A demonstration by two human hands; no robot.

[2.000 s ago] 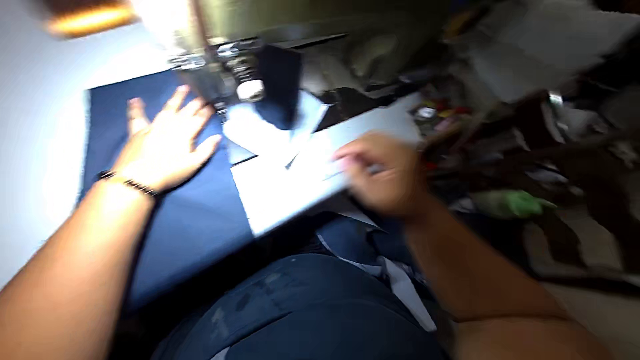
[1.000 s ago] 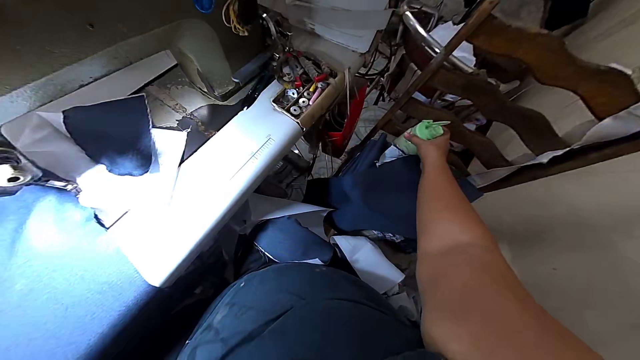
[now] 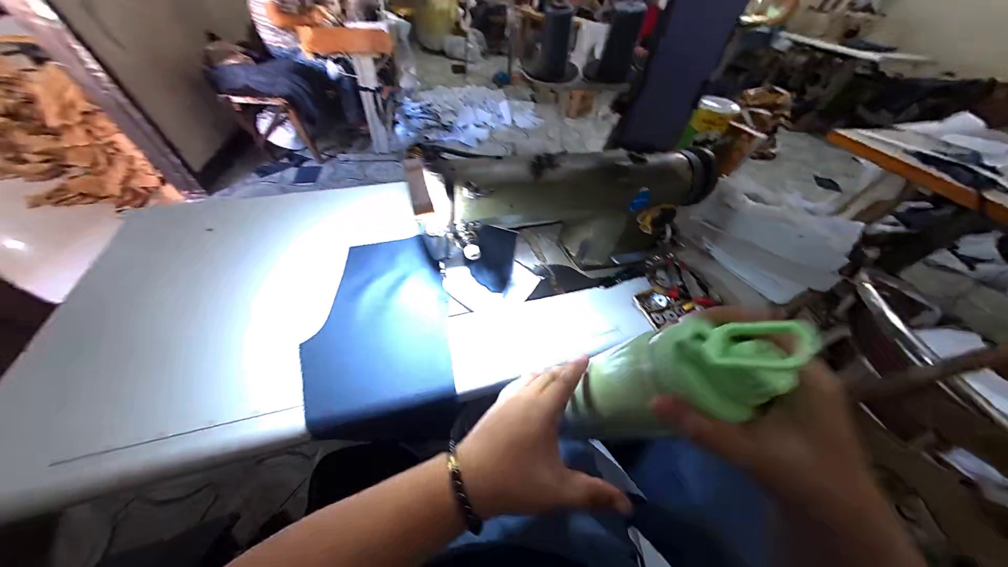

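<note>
A green bottle with a looped lid (image 3: pixel 630 386) is tilted sideways above my lap. My right hand (image 3: pixel 756 417) is closed around its lid end. My left hand (image 3: pixel 535 457), with a dark bracelet at the wrist, is at the bottle's lower end, thumb apart from the fingers; whether it presses on the bottle is unclear. Left of the hands, a dark blue fabric piece (image 3: pixel 386 331) lies on the white table, its upper edge by the needle area of an industrial sewing machine (image 3: pixel 567 189). A smaller dark piece (image 3: pixel 492 256) lies over white material beside the presser foot.
The white sewing table (image 3: pixel 181 315) reaches far to the left. A small box of bobbins (image 3: pixel 661 303) sits at its right end. A chair with a metal rim (image 3: pixel 906 315) stands at right. Behind are a person at another table, thread cones (image 3: pixel 555 43) and fabric scraps (image 3: pixel 465 114).
My right hand has brought the green bottle from the chair side to above my lap. My left hand, on the blue fabric two seconds ago, is now at the bottle. The view has swung left and up.
</note>
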